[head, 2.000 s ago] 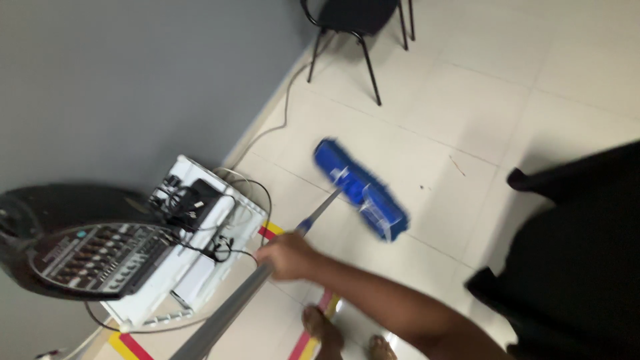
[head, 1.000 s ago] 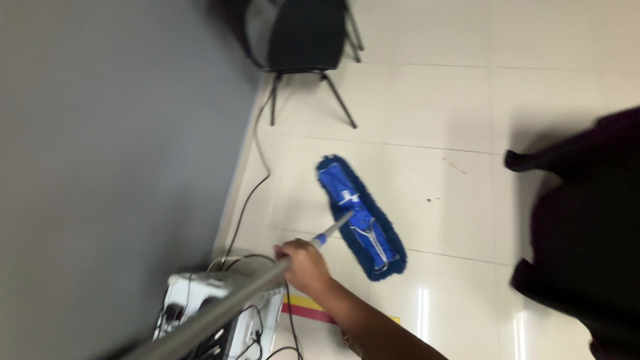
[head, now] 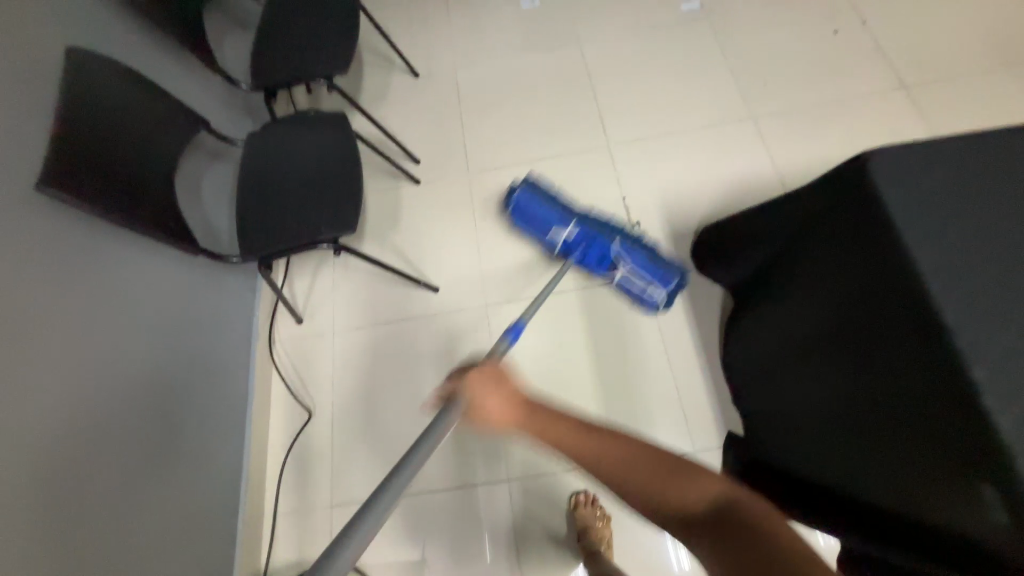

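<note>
My right hand (head: pixel 484 396), blurred, is closed around the grey mop handle (head: pixel 408 472) just below its blue collar. The handle runs from the bottom edge up to a blue flat dust mop head (head: pixel 594 244), which lies slantwise on the pale tiled floor (head: pixel 400 384). A few dark bits (head: pixel 632 216) lie on the floor along the mop head's upper edge. My left hand is out of the picture.
Two black chairs (head: pixel 300 184) with metal legs stand along the grey wall (head: pixel 120 384) at left. A black cable (head: pixel 292 440) snakes along the wall's base. A large black-covered object (head: pixel 864 336) fills the right side. My bare foot (head: pixel 592 524) shows at the bottom.
The view has moved along the wall; the white box with cables has left it and more of the chairs shows. The mop head is now nearer the black-covered object. My right hand still grips the handle.
</note>
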